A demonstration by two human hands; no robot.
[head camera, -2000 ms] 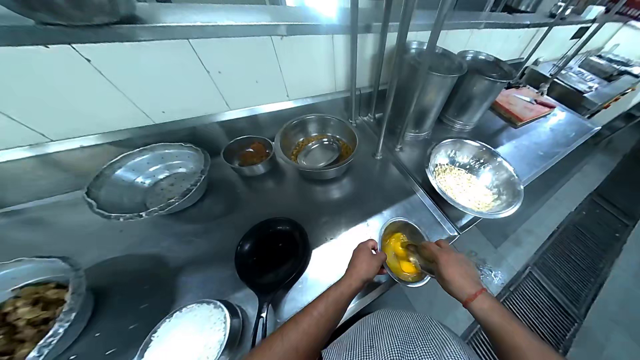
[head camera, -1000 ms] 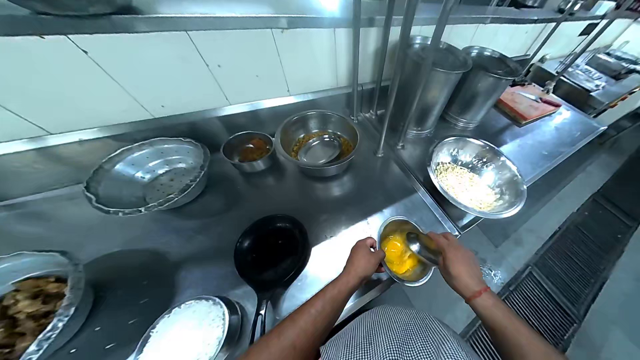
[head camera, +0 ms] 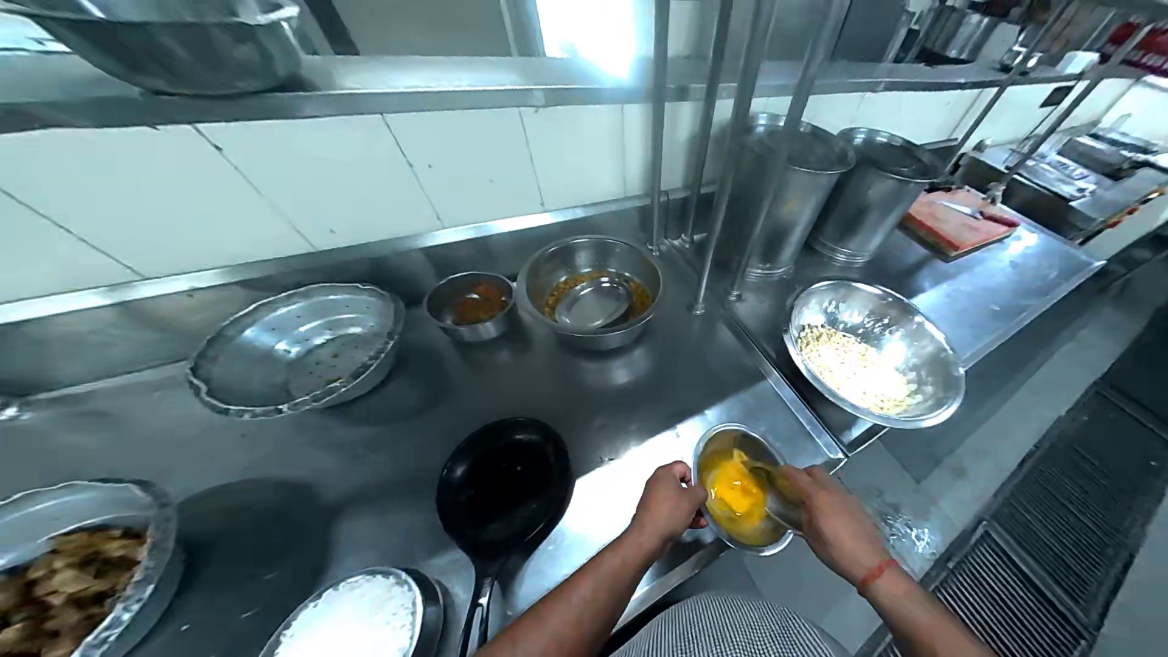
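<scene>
My left hand (head camera: pixel 671 502) grips the left rim of a small steel bowl (head camera: pixel 774 546) at the counter's front edge. Inside the bowl lies bright yellow beaten egg (head camera: pixel 735 493). My right hand (head camera: pixel 832 520), with a red thread at the wrist, holds a metal utensil (head camera: pixel 783 497) that dips into the egg; its exact kind is blurred. Left of my hands, a black frying pan (head camera: pixel 505 484) rests on the steel counter. To the right, a wide steel bowl (head camera: pixel 940 365) holds pale chopped bits.
Behind stand a steel bowl with a smaller bowl inside (head camera: pixel 593 338), a small bowl of reddish-brown spice (head camera: pixel 479 306) and a dented basin (head camera: pixel 297 351). White grains (head camera: pixel 356 620) and brown pieces (head camera: pixel 73 584) fill containers at left. Upright rods (head camera: pixel 716 182), tall canisters (head camera: pixel 794 210) and a red board (head camera: pixel 958 222) with a knife are beyond.
The utensil in my right hand has shifted about within the bowl, and the egg's surface has changed shape. My left hand stays at the rim.
</scene>
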